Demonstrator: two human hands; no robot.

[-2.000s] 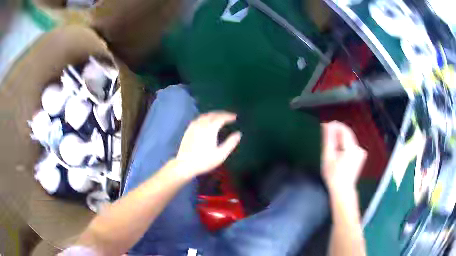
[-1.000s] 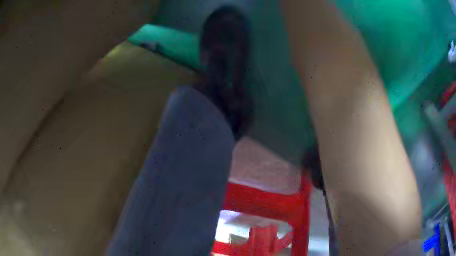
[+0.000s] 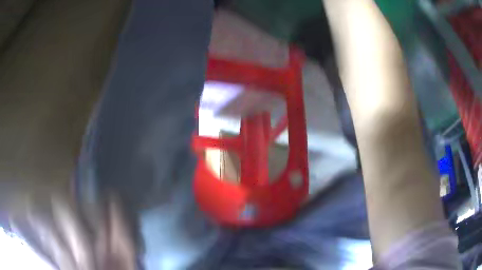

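A red plastic stool or frame (image 3: 259, 203) shows between the wearer's legs, low in the middle of the view. My left hand (image 3: 95, 232) is at the lower left, strongly blurred and cut off by the bottom edge, beside the left leg; whether it holds anything cannot be told. My right forearm (image 3: 386, 126) runs from the lower right up to the top edge, and my right hand is beyond the top of the picture. No camera or cable can be made out.
A large brown carton surface (image 3: 42, 116) fills the left side. The wearer's left leg (image 3: 153, 100) stands beside it. At the right are grey bench bars (image 3: 457, 47), red material (image 3: 467, 89) and a blue object (image 3: 447, 171). Green floor shows at the top.
The view has tipped down and back towards the seat. The red frame has come into fuller view. My left hand has appeared at the lower left; my right hand remains out of the picture.
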